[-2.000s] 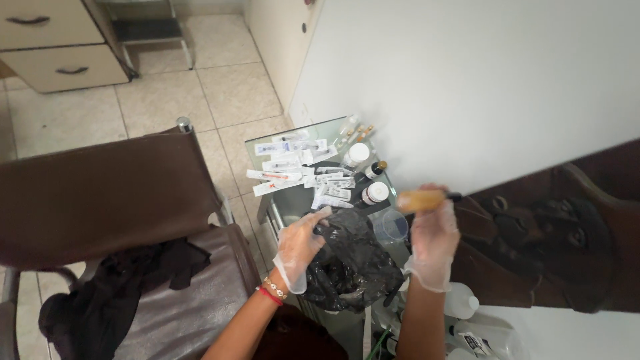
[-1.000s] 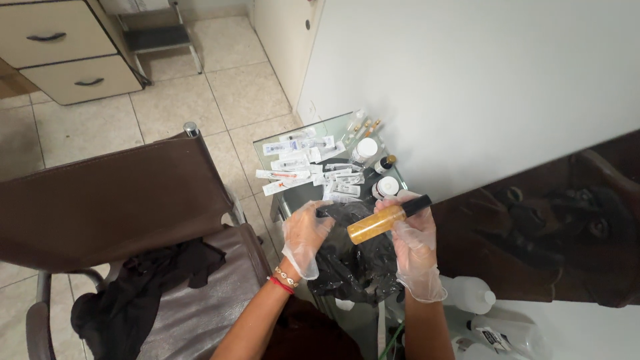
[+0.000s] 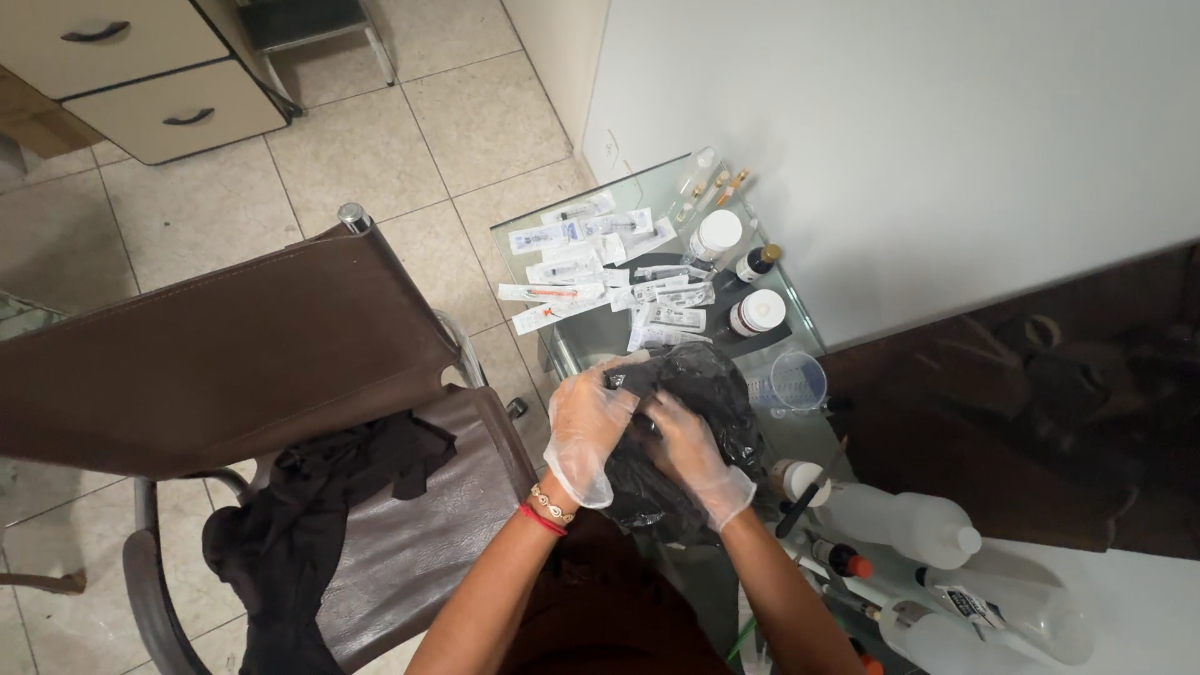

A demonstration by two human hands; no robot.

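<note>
My left hand (image 3: 592, 422), in a clear disposable glove, grips the rim of a black plastic bag (image 3: 722, 384) at the near part of the glass table. My right hand (image 3: 682, 441), gloved too, reaches into the bag's opening; its fingertips are partly hidden, and whether it holds anything cannot be told. Beyond the bag lie several wrapped syringes (image 3: 572, 267). White-capped jars (image 3: 757, 312) and a small dark bottle with a gold-coloured cap (image 3: 757, 263) stand to their right. A clear plastic measuring cup (image 3: 799, 380) is right of the bag.
A brown leather chair (image 3: 234, 356) with a black cloth (image 3: 300, 534) on its seat stands at left. Glass ampoules (image 3: 733, 187) lie at the table's far corner. Translucent plastic bottles (image 3: 923, 527) and a red-capped bottle (image 3: 848, 562) are at lower right, beside the wall.
The amber tube with a black cap, in my right hand one second ago, is no longer visible. My right hand has moved left to the black bag, and my left hand now grips the bag's edge.
</note>
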